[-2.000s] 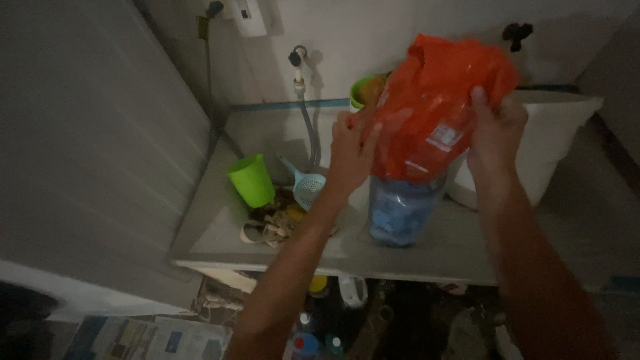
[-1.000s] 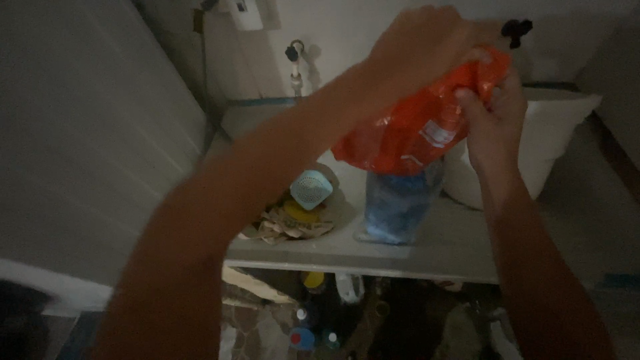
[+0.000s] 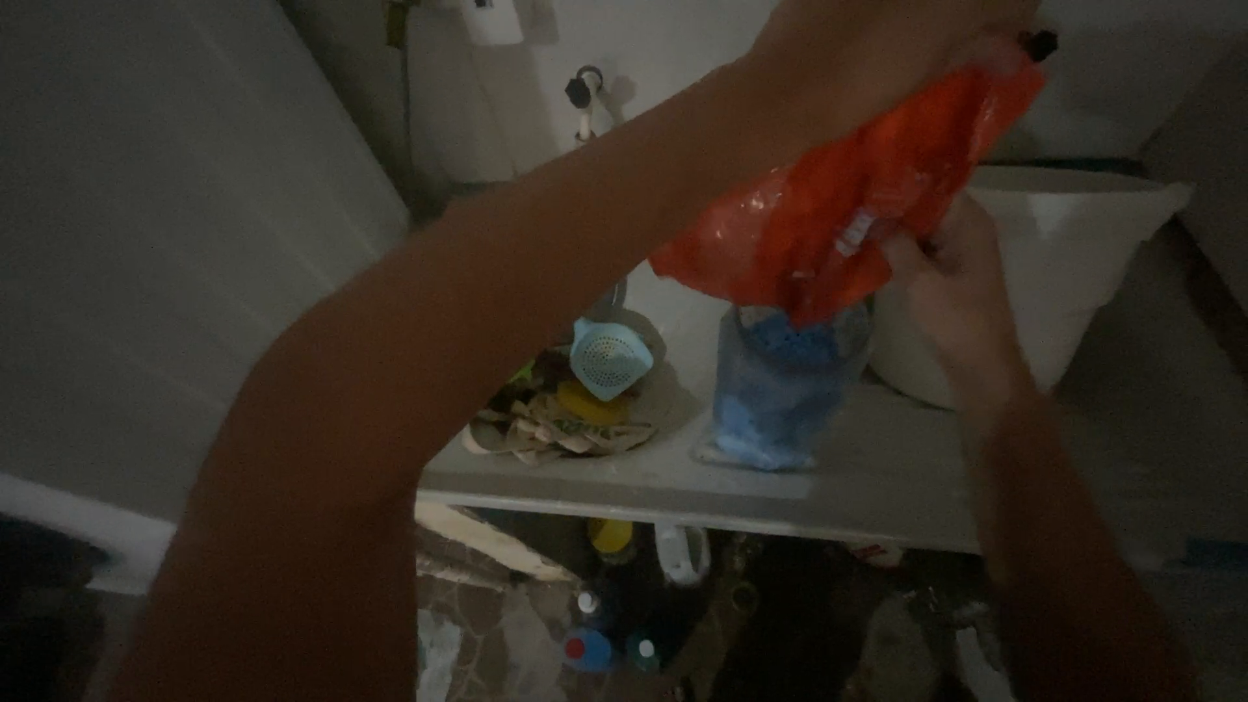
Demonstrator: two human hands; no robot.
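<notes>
A red-orange plastic bag (image 3: 838,214) hangs tilted between my hands, its lower edge over the top of a clear container with blue contents (image 3: 785,390). High at the top right, my left hand (image 3: 975,24) grips the bag's upper end; its fingers are partly cut off and blurred. My right hand (image 3: 951,273) pinches the bag's right side, thumb inward. The container stands on the ledge (image 3: 877,487). Whether anything is inside the bag cannot be seen.
A large white tub (image 3: 1053,263) stands behind my right hand. Left of the container lie a light blue strainer (image 3: 611,358), something yellow (image 3: 590,402) and crumpled beige material (image 3: 565,434). A wall tap (image 3: 582,90) is behind my left forearm. Several bottles, one blue (image 3: 588,648), stand below the ledge.
My left hand has moved from the bag's left side up to its top right end, the forearm now crossing the view. The bag has stretched up and to the right. My right hand still holds it.
</notes>
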